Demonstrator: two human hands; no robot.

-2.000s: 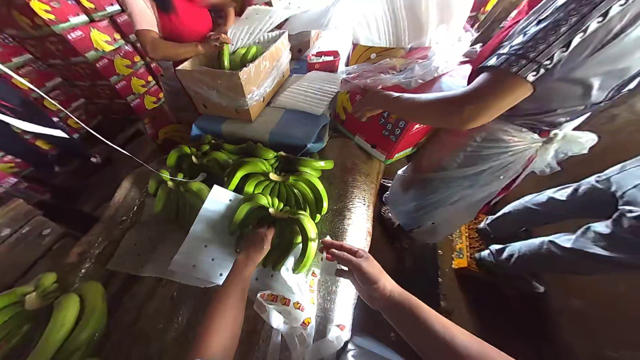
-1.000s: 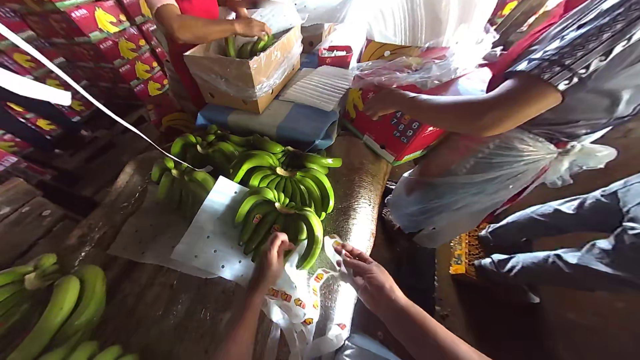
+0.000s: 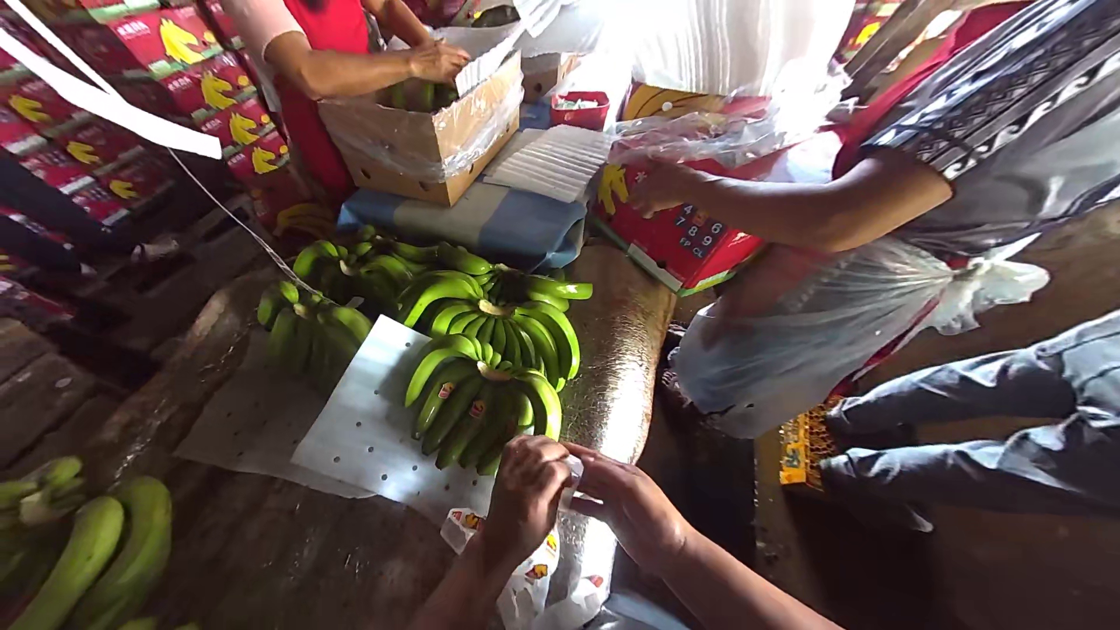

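Observation:
My left hand (image 3: 529,490) and my right hand (image 3: 632,506) meet just below the nearest bunch of green bananas (image 3: 468,411), both pinching a small piece of whitish backing strip. From there the strip of red and yellow stickers (image 3: 535,570) hangs down below my hands. Two small stickers sit on the bananas of this bunch. It lies on a white perforated sheet (image 3: 350,437), with a second green bunch (image 3: 499,328) behind it and more bunches at the back left. Which fingers carry the strip's weight is hidden.
A worker's hands are in a cardboard box (image 3: 437,157) at the back. Another person's hand touches a red carton (image 3: 682,227) at the back right. Folded blue cloth (image 3: 472,219) lies behind the bunches. More bananas (image 3: 105,542) lie at lower left; stacked red cartons (image 3: 166,44) stand at upper left.
My left hand has moved away from the front bunch to meet my right hand on the strip. Stickers now show plainly on the front bunch. The worker's hand at the cardboard box has shifted.

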